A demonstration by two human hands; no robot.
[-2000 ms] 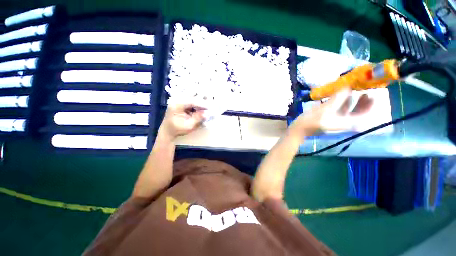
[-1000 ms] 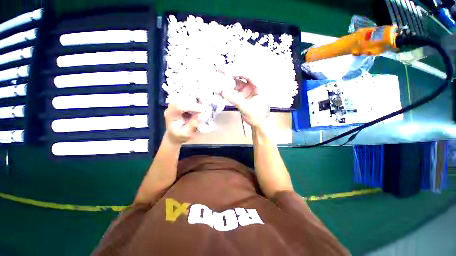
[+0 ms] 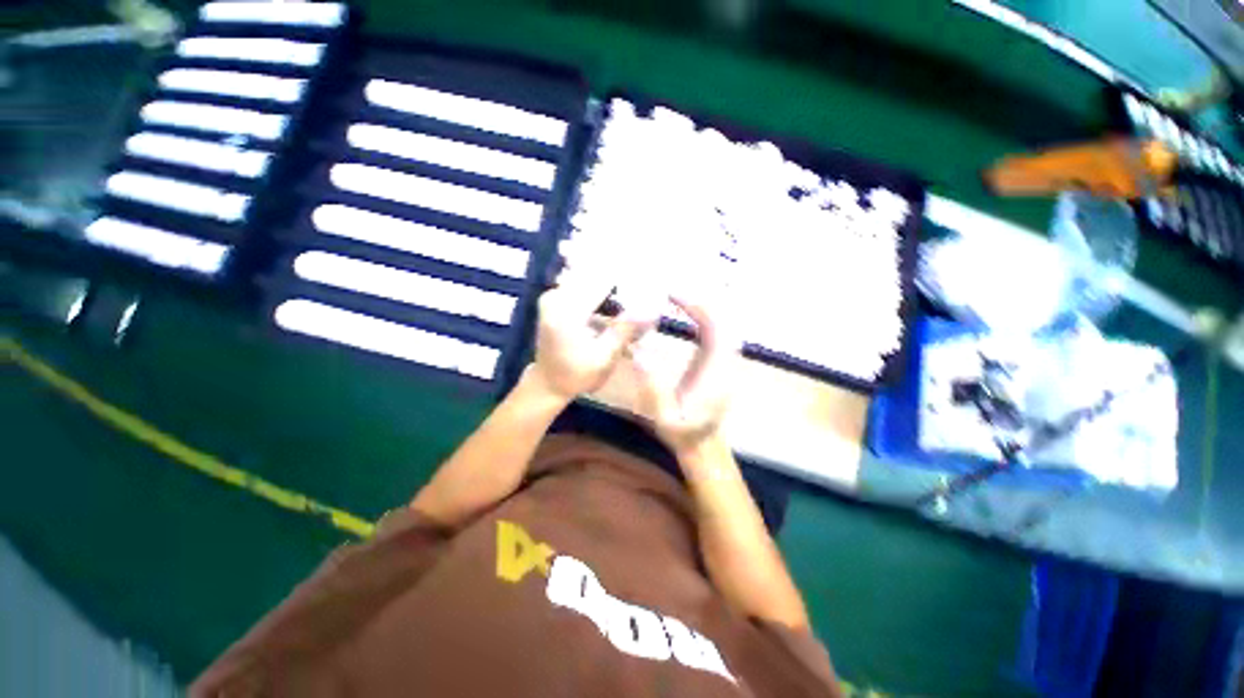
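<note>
My left hand (image 3: 580, 344) and my right hand (image 3: 686, 375) are close together over the front edge of the black parts tray (image 3: 819, 378), above the tan work board (image 3: 798, 426). Their fingertips meet or nearly meet. The hands are overexposed and blurred, so whether a white piece is between them cannot be told. The tray is heaped with small white parts (image 3: 737, 239). The orange electric screwdriver (image 3: 1078, 169) hangs at the upper right, away from both hands.
Black ribbed trays at left hold rows of white tubes (image 3: 423, 239). Right of the parts tray, a white block with a dark mechanism (image 3: 985, 396) sits by a blue bin (image 3: 896, 409). A clear plastic bag (image 3: 1091, 246) lies behind. The dark cord is blurred.
The whole view has tilted and shifted, so the trays appear slanted and farther right. My right hand has come from beside the screwdriver, over the heaped parts, to my left hand.
</note>
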